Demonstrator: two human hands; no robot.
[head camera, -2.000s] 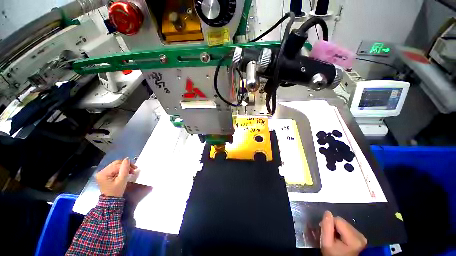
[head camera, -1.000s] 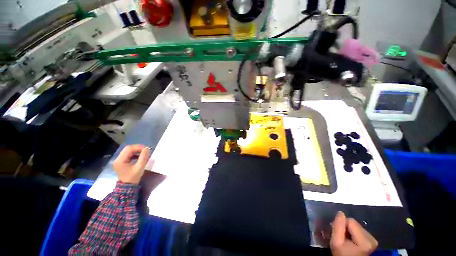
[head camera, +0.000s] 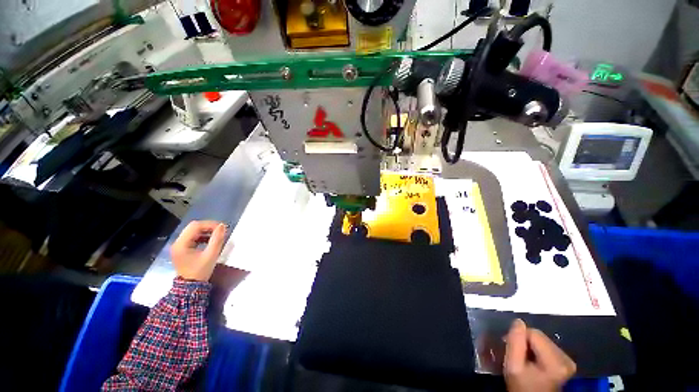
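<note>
A black fabric panel (head camera: 387, 306) lies flat in the middle, its far end under a yellow template (head camera: 398, 210) with round holes and handwriting. The grey sewing machine head (head camera: 326, 145) stands over the template's left part; its foot is near a hole. Black round patches (head camera: 544, 233) lie loosely grouped on the white sheet at the right. My left hand (head camera: 198, 249) rests at the table's left, left of the panel, fingers curled and thumb near the index finger. My right hand (head camera: 539, 360) rests curled at the front edge, right of the panel. I see nothing held in either.
A green slotted bar (head camera: 253, 75) crosses the head, with a black cylindrical fitting (head camera: 502, 96) at its right. A lit control screen (head camera: 608, 151) stands behind right. Blue totes sit below the table at left (head camera: 96, 325) and right (head camera: 651, 260). Another machine is behind left.
The view has shifted, so the scene sits further right than two seconds ago. Since one second ago, a left template hole has come into sight beside the foot. Both hands stay nearly still.
</note>
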